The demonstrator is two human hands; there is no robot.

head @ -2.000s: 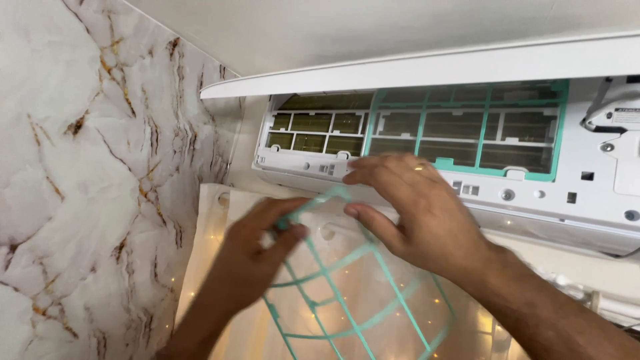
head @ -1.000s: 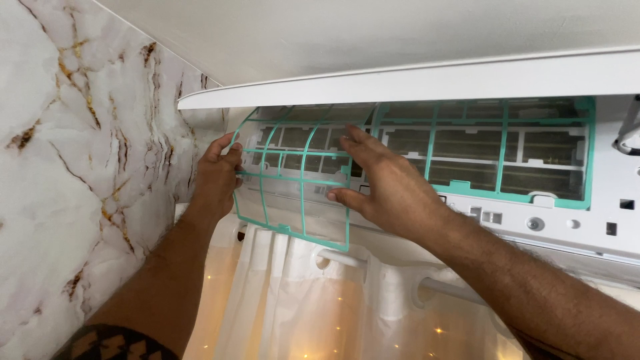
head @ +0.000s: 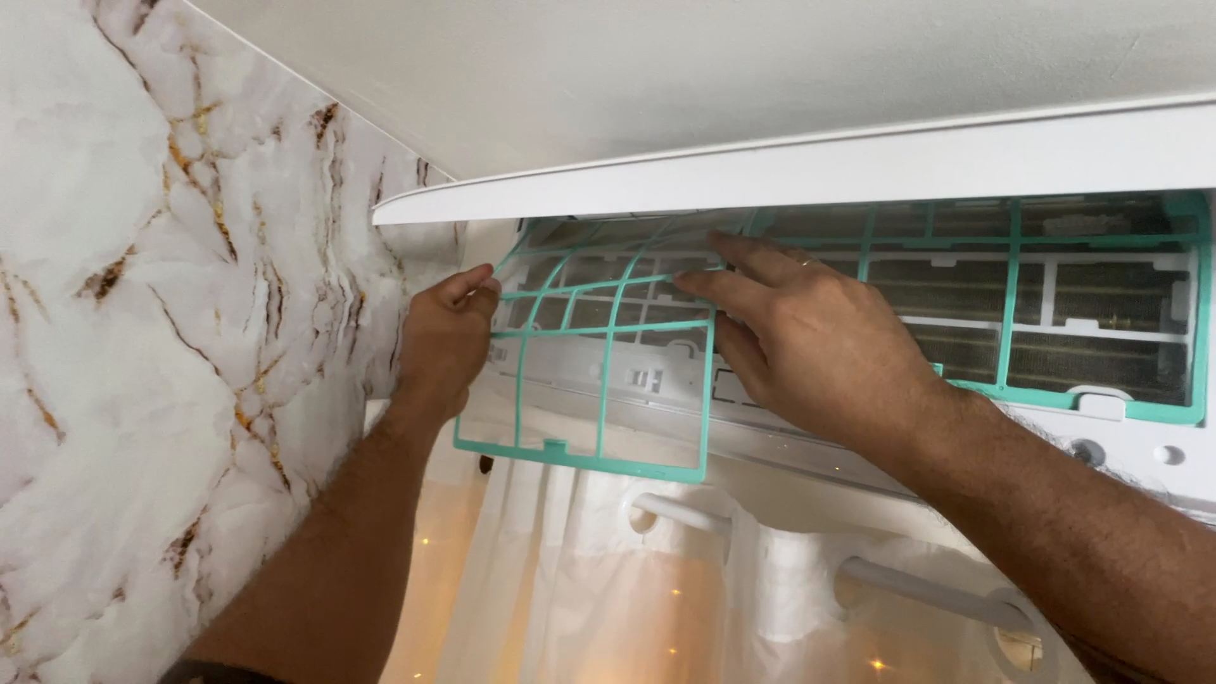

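A green-framed mesh air filter is partly inside the left bay of a wall-mounted air conditioner; its lower end hangs out in front, bent downward. My left hand grips the filter's left edge between thumb and fingers. At the filter's right edge is my right hand, fingers on the frame and mesh; its thumb is partly hidden. A second green-framed filter lies flat in the right bay, partly behind my right hand. The filter's upper end is hidden under the raised white front panel.
The ceiling is close above the raised panel. A marble-patterned wall stands at the left. Below the unit, a white curtain with small glowing lights hangs by its eyelets from a white rod.
Two seconds ago the filter was held below the unit. Both hands have since raised it, and its upper end is now under the front panel, farther in than one second ago.
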